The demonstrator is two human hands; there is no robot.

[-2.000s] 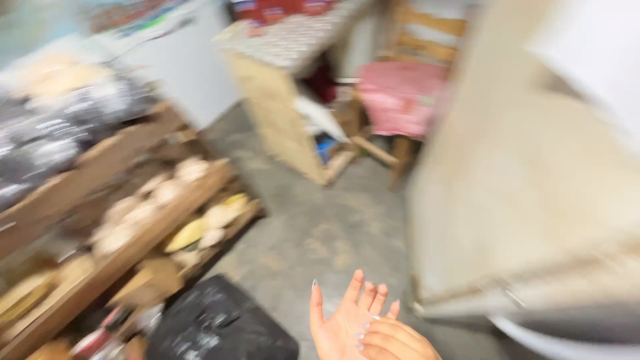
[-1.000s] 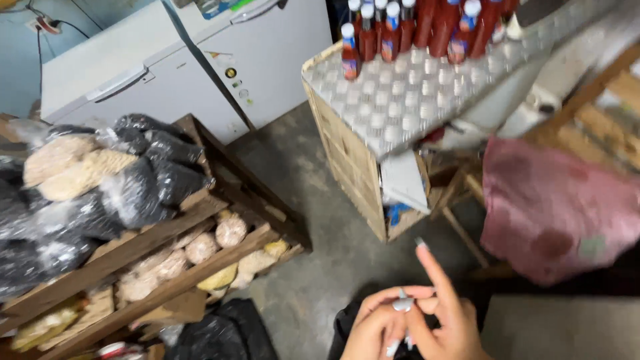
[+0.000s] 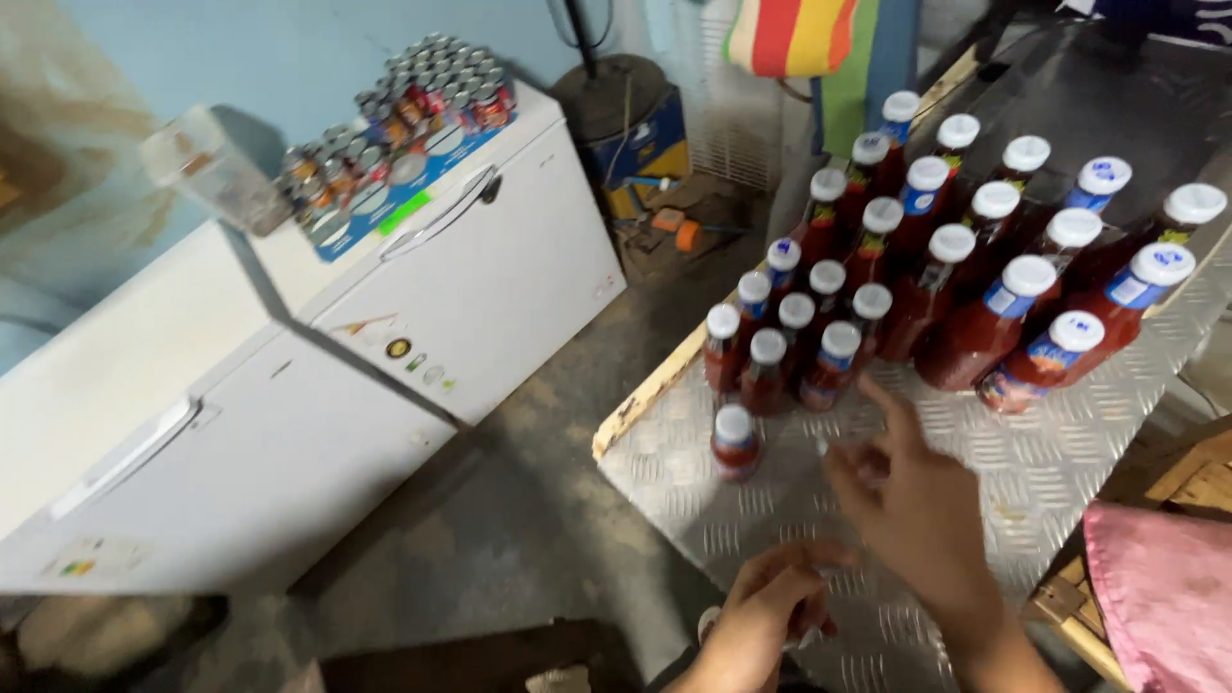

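Note:
Rows of red sauce bottles with white caps stand on a diamond-plate metal tabletop [image 3: 1025, 452]. My right hand [image 3: 910, 491] is over the tabletop, its index finger extended close to a small sauce bottle [image 3: 830, 371]; it holds nothing that I can see. Lower and to the left, my left hand [image 3: 780, 597] is above the near edge of the tabletop with its fingers partly bent and nothing visible in them. One small sauce bottle [image 3: 735, 445] stands apart at the front left corner. Larger sauce bottles [image 3: 1001, 318] stand at the right of the group.
Two white chest freezers [image 3: 481, 250] stand along the blue wall at the left. Small jars [image 3: 433, 87] in a blue tray and a clear plastic container [image 3: 217, 168] sit on top. A pink cloth [image 3: 1165, 597] covers a wooden chair at the lower right.
The view has swung toward the bottles and freezers. My hands, together one second ago, are now apart, with the right one over the metal tabletop near the bottles.

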